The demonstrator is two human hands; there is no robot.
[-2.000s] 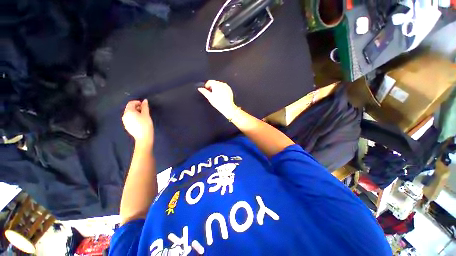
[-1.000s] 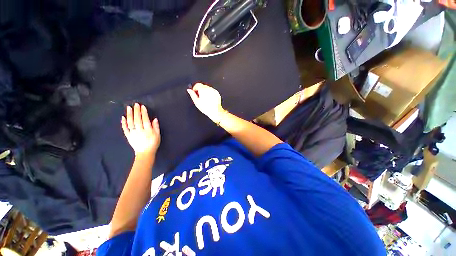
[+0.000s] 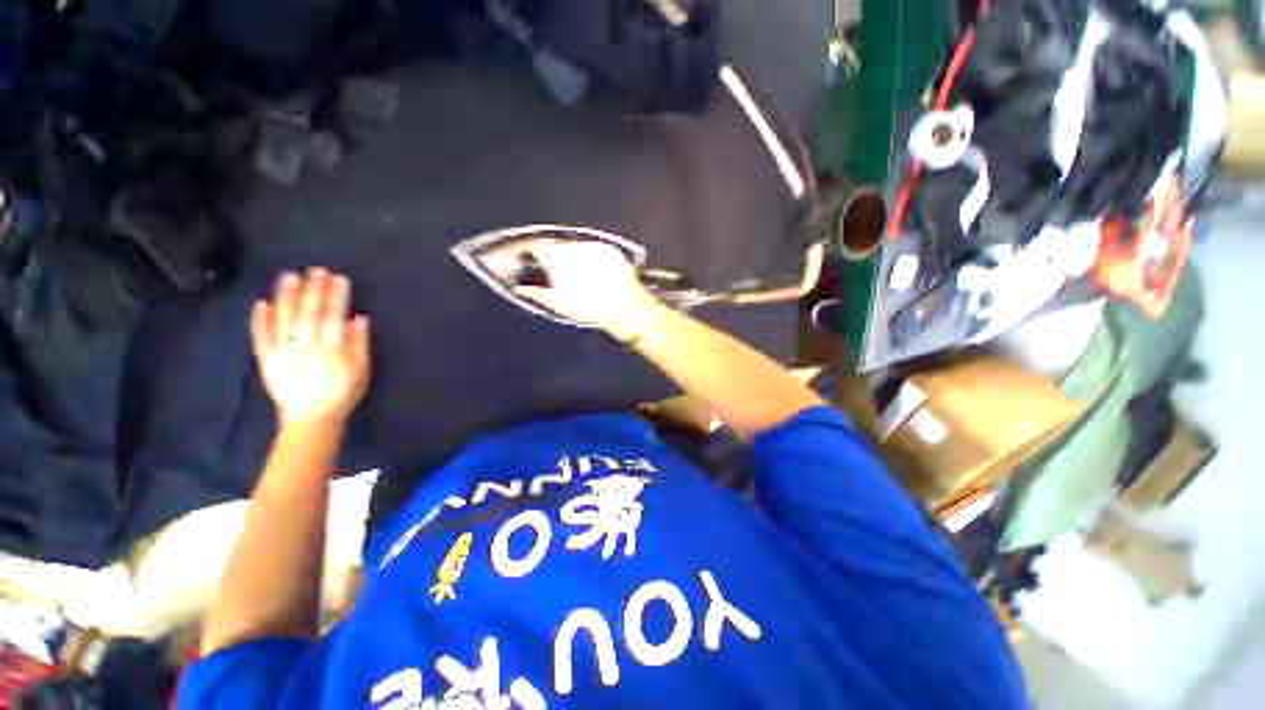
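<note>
A dark garment (image 3: 402,375) lies flat in front of me; its edges are hard to tell from the dark table cover. My left hand (image 3: 311,347) lies palm down on the cloth with fingers apart and holds nothing. My right hand (image 3: 590,284) grips the handle of the steam iron (image 3: 488,260), to the right of my left hand. The iron sits on the dark cloth with its tip pointing left. Its handle is mostly hidden under my hand.
A brownish hose (image 3: 756,294) runs right from the iron. An open round tin (image 3: 862,221) stands by the green-edged side table (image 3: 888,83), which holds a white tape roll (image 3: 942,136). A cardboard box (image 3: 971,423) is at right. Dark cloth heaps (image 3: 167,236) lie at left.
My right hand has let go of the cloth edge and taken hold of the iron, now nearer to me. My left hand, first pinching cloth, then opened flat. The view has shifted.
</note>
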